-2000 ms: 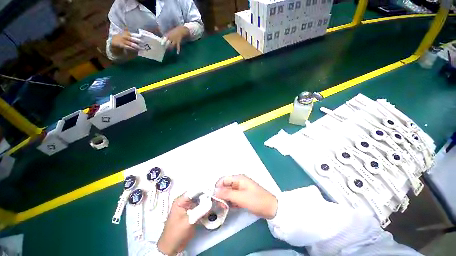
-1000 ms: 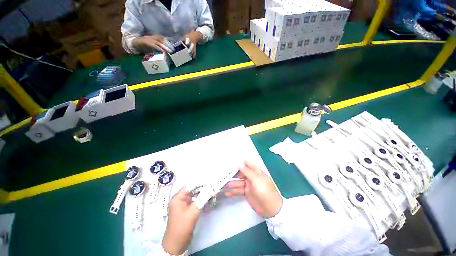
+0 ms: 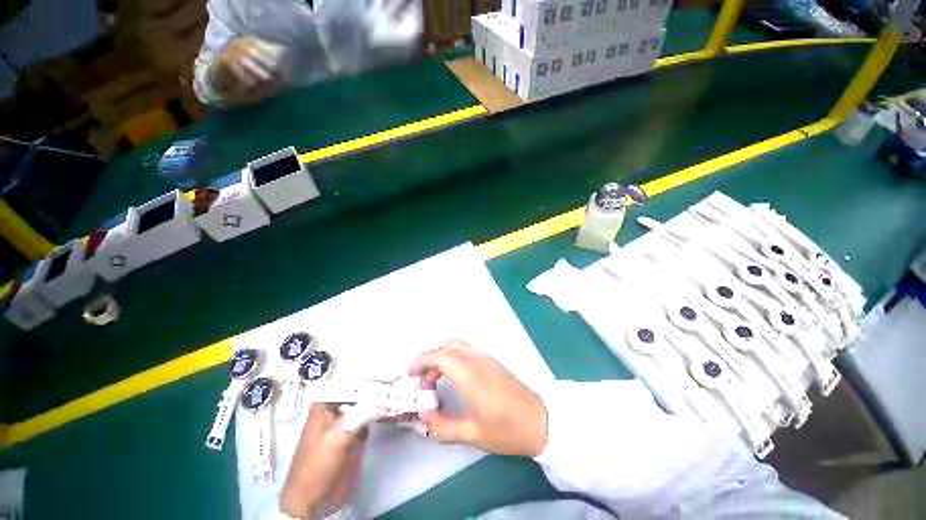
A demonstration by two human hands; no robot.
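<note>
A white wristwatch [image 3: 391,398] is held between both hands above the white work sheet [image 3: 416,295]; its strap is bent and its dial does not show. My left hand [image 3: 327,459] grips it from the left. My right hand [image 3: 485,404] pinches its right end between thumb and fingers. Several watches [image 3: 258,392] with black dials lie at the left of the work sheet, straps towards me. The fine parts of the held strap are blurred.
At right, a carrying sheet [image 3: 650,381] bears rows of watches; a bottle [image 3: 601,221] stands behind it. Across the yellow rail, the belt carries gift boxes [image 3: 234,218] and a closed watch [image 3: 101,310]. Stacked boxes [image 3: 584,51] and a blurred person are opposite.
The held watch has been turned from slanting to nearly level between my hands. Another gift box stands on the belt, the row has moved left, and the person opposite has lifted a white item.
</note>
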